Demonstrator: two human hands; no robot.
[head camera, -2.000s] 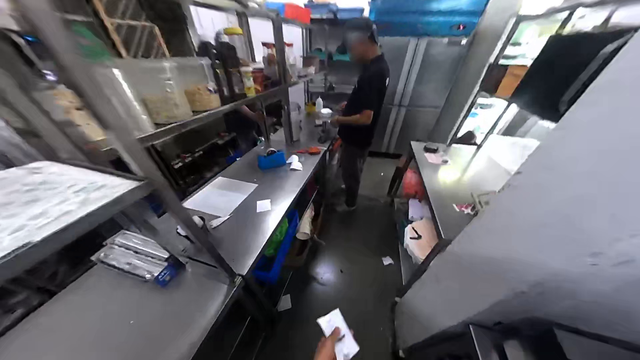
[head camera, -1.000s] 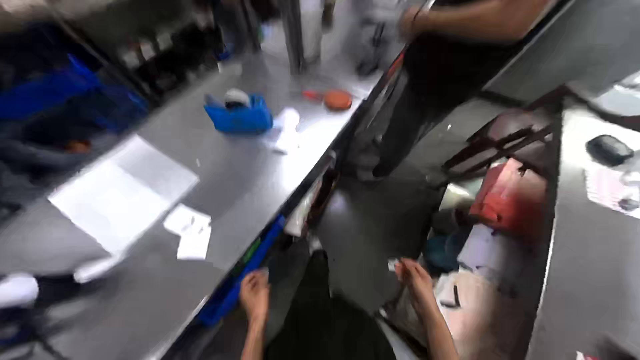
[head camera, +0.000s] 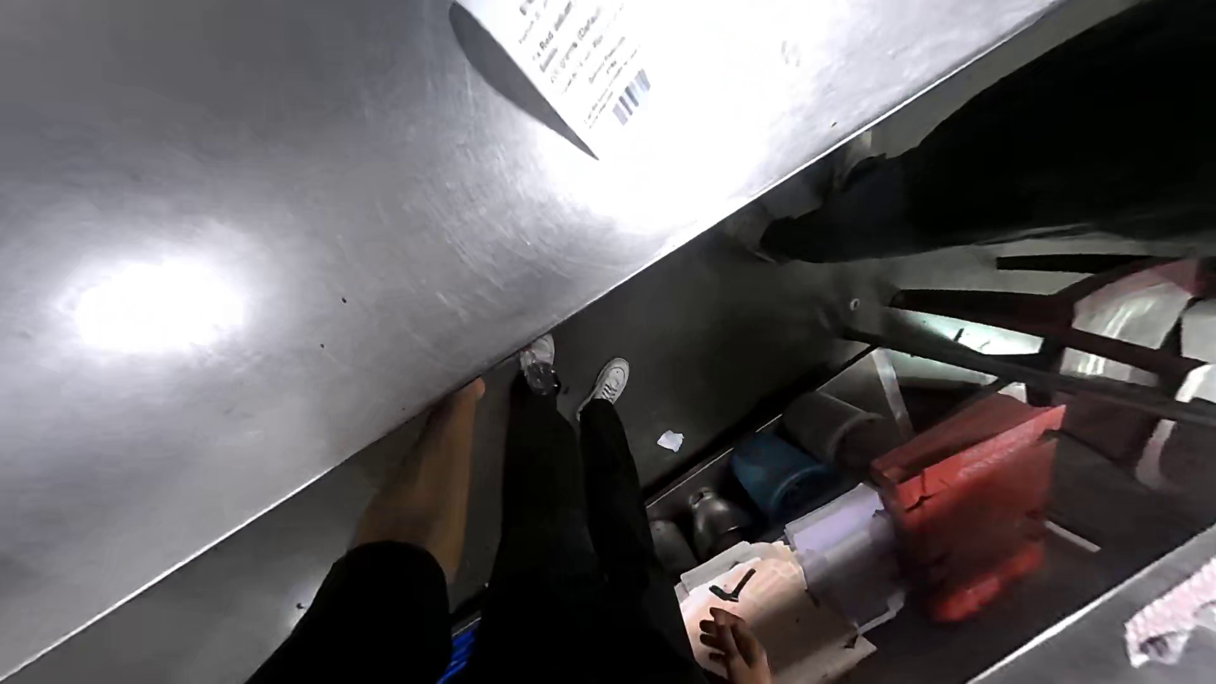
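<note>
My left hand (head camera: 472, 389) is at the underside of the steel table's edge (head camera: 323, 465), mostly hidden by the tabletop, so its fingers and anything in them cannot be made out. My right hand (head camera: 730, 641) hangs low at the bottom, in front of a pale container (head camera: 788, 608) on the lower shelf, with its fingers slightly spread and nothing seen in them. A printed paper label (head camera: 579, 66) with a barcode lies on the tabletop at the top, one edge lifted and casting a shadow.
A co-worker's dark-trousered leg (head camera: 997, 161) stands at the upper right. Along the right are a red container (head camera: 978, 503), a blue container (head camera: 774, 470) and metal vessels on the low shelf. A scrap of paper (head camera: 671, 441) lies on the floor near my shoes.
The view has swung and come much nearer to the steel table. My left hand, in plain sight a second ago, is now mostly behind the table edge. The small pale item at my right hand no longer shows.
</note>
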